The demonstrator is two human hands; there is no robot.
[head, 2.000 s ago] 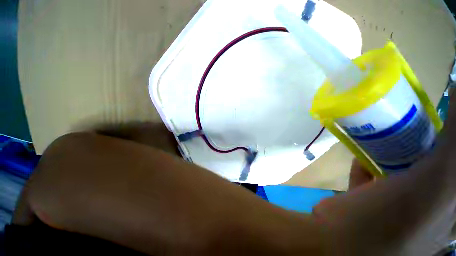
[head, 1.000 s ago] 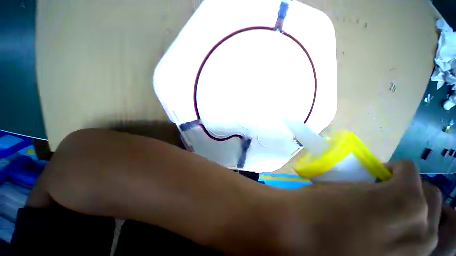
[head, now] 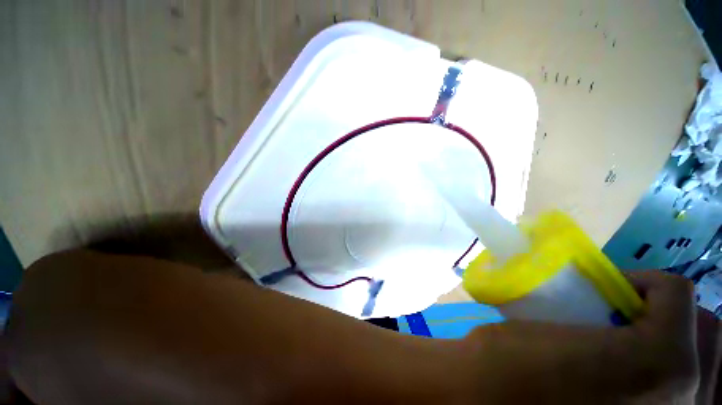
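Note:
A white six-sided plastic housing [head: 372, 190] lies with a dark red wire pair [head: 305, 172] curving around its middle. Grey strips sit at its edges, one at the upper right [head: 449, 88]. My left forearm crosses the bottom from the left, and my left hand [head: 653, 336] is closed around the yellow caulking gun [head: 514, 278]. The gun's translucent nozzle [head: 483, 221] points up and left over the right part of the housing; contact cannot be told. A strip of skin at the right edge [head: 708, 352] may be my right hand, mostly cut off.
The housing rests on a large tan cardboard sheet [head: 119, 103] with small dark marks. Crumpled white paper [head: 704, 130] lies at the right edge. Small dark pieces [head: 643, 251] lie on the green surface there. Blue shows below the housing.
The housing appears lower and slightly left in view, its upper edge now visible. The nozzle has moved from near the housing's top to its right side, and the gun points further left.

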